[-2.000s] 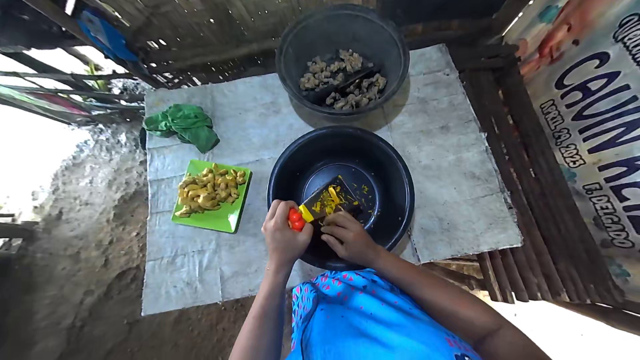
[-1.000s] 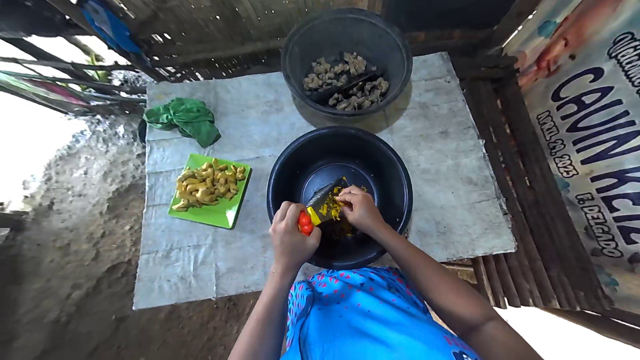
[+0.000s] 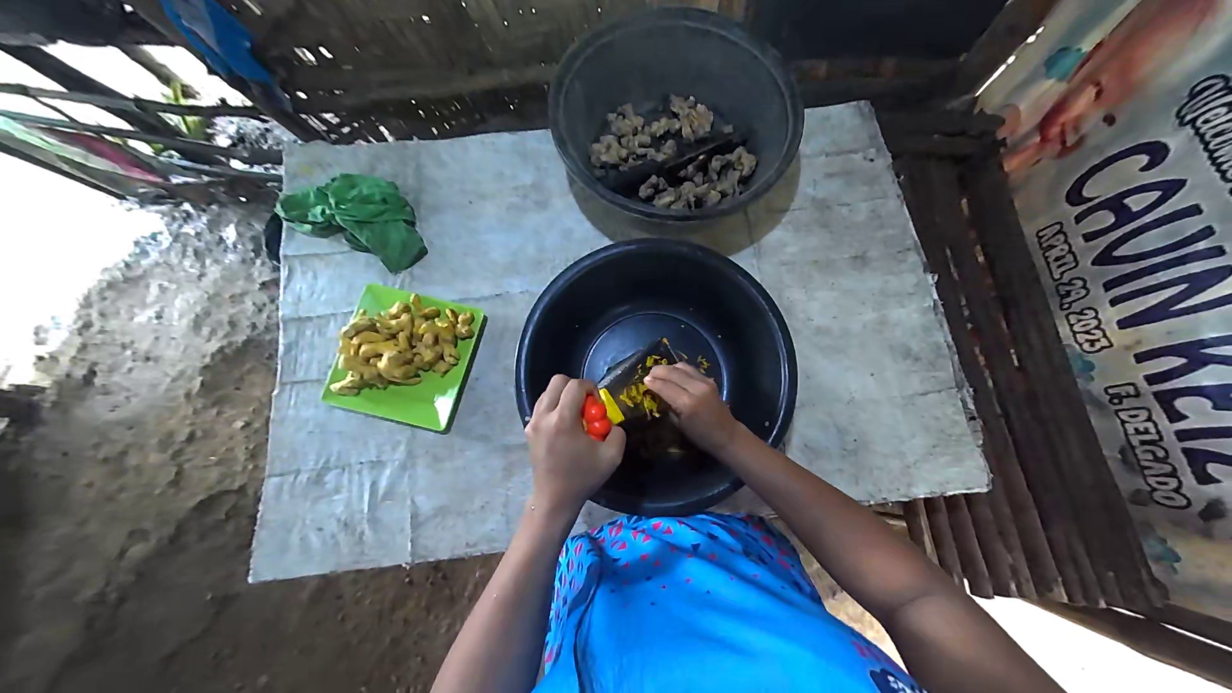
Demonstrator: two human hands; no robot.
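Note:
My left hand (image 3: 572, 443) is closed around the red and yellow handle of a box grater (image 3: 635, 377), which lies tilted inside a black plastic basin (image 3: 539, 337). Yellow shreds cling to the grater's upper face. My right hand (image 3: 695, 404) rests its bent fingers on that face; whether a piece of root is pinched under them is hidden. Left of the basin, a green square plate (image 3: 433, 402) holds many peeled yellow root pieces (image 3: 399, 346), which look like turmeric or ginger.
Behind the black basin stands a dark grey tub (image 3: 674, 58) with pale, knobbly pieces (image 3: 630, 140) on both sides of a dark divider-like piece. A crumpled green cloth or bag (image 3: 356, 217) lies at the back left of the sheet-covered table (image 3: 857, 385). A printed banner (image 3: 1136, 289) hangs at right.
My right hand has moved from the lower part of the grater's face up onto its shred-covered part. My left hand keeps hold of the handle.

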